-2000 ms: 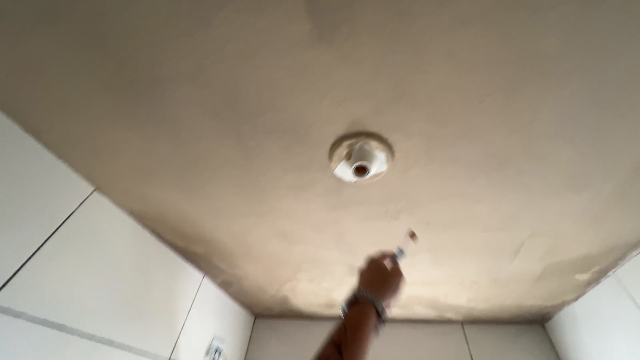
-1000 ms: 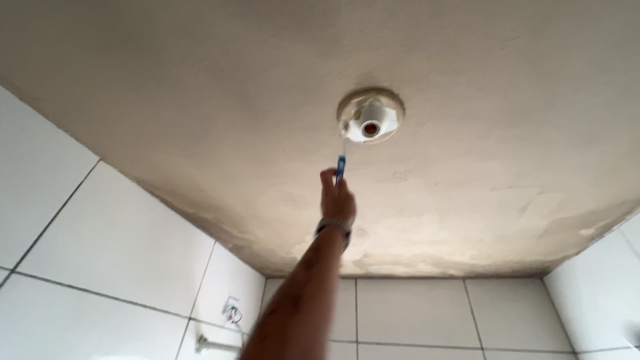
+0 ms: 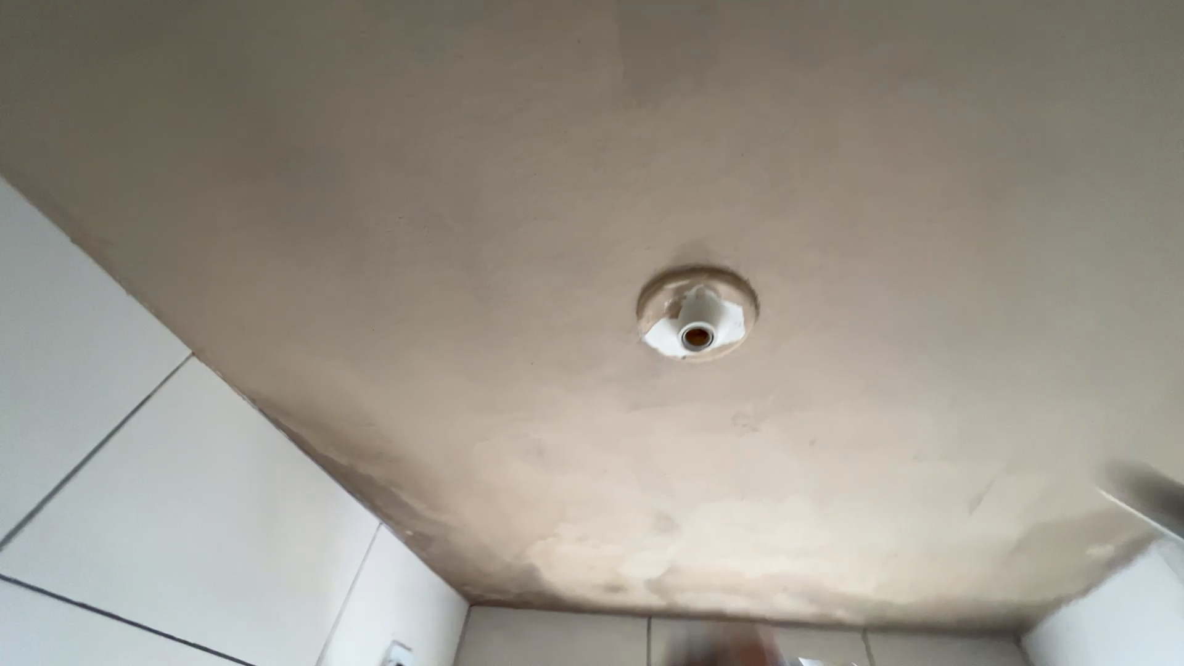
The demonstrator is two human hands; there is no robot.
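A round lampholder (image 3: pixel 698 314) is fixed to the stained ceiling, its white socket pointing down and its base partly coated beige. At the bottom edge, below the lampholder and apart from it, a strongly blurred hand (image 3: pixel 726 646), apparently my left hand, is only partly in view; its fingers and grip cannot be made out. A small whitish thing (image 3: pixel 814 661) shows just beside it. A blurred, flat, greyish object with a pale straight edge (image 3: pixel 1147 499) enters at the right edge; what holds it is out of view. My right hand is not visible.
The ceiling (image 3: pixel 518 277) has brownish stains and uneven patches near the walls. Large white tiles with dark joints cover the left wall (image 3: pixel 185 509). More tiles line the back wall (image 3: pixel 555 638). A wall fitting (image 3: pixel 398 653) shows low on the left.
The raised hand, earlier holding a slim blue-handled tool near the lampholder, has dropped to the bottom edge. That tool can no longer be made out. A flat object has appeared at the right edge.
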